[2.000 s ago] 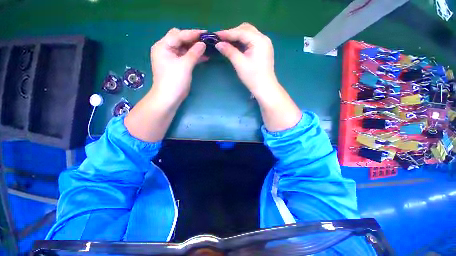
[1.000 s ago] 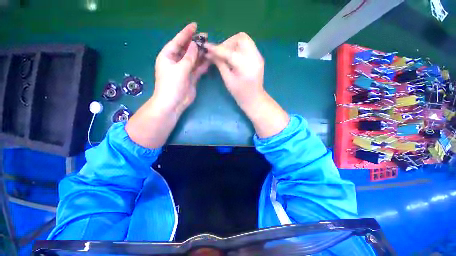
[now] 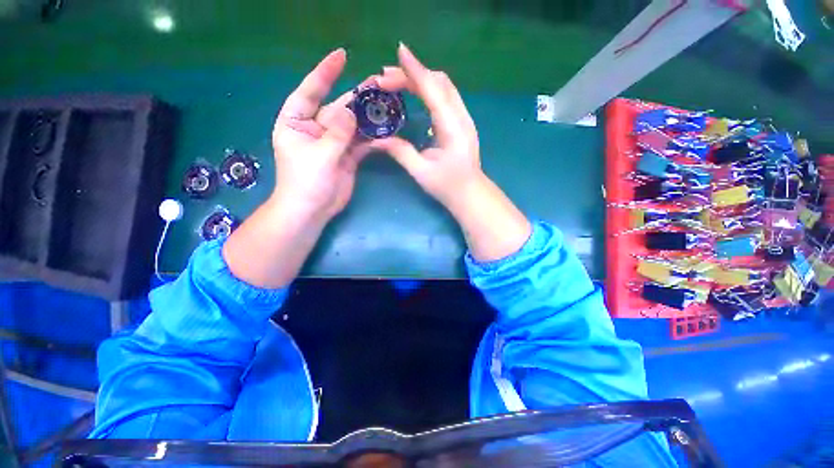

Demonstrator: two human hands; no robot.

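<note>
A round black housing assembly (image 3: 379, 112) with a paler centre is held up between my two hands above the green bench, its face towards me. My left hand (image 3: 315, 146) grips its left side; the thumb and one finger stand apart from it. My right hand (image 3: 441, 132) holds its right side, with fingers at the upper and lower edge. Three similar round black parts with pale centres (image 3: 240, 170) lie on the bench left of my left forearm.
A black compartment tray (image 3: 137, 196) with ring shapes in one slot is at the left. A white puck (image 3: 170, 210) with a thin cable lies beside it. A red tray (image 3: 624, 219) heaped with coloured binder clips is at the right. A slanting pale post (image 3: 631, 64) stands behind it.
The round housing has turned from edge-on to face me and sits slightly lower. Both hands have moved a little down and their fingers have opened wider around it.
</note>
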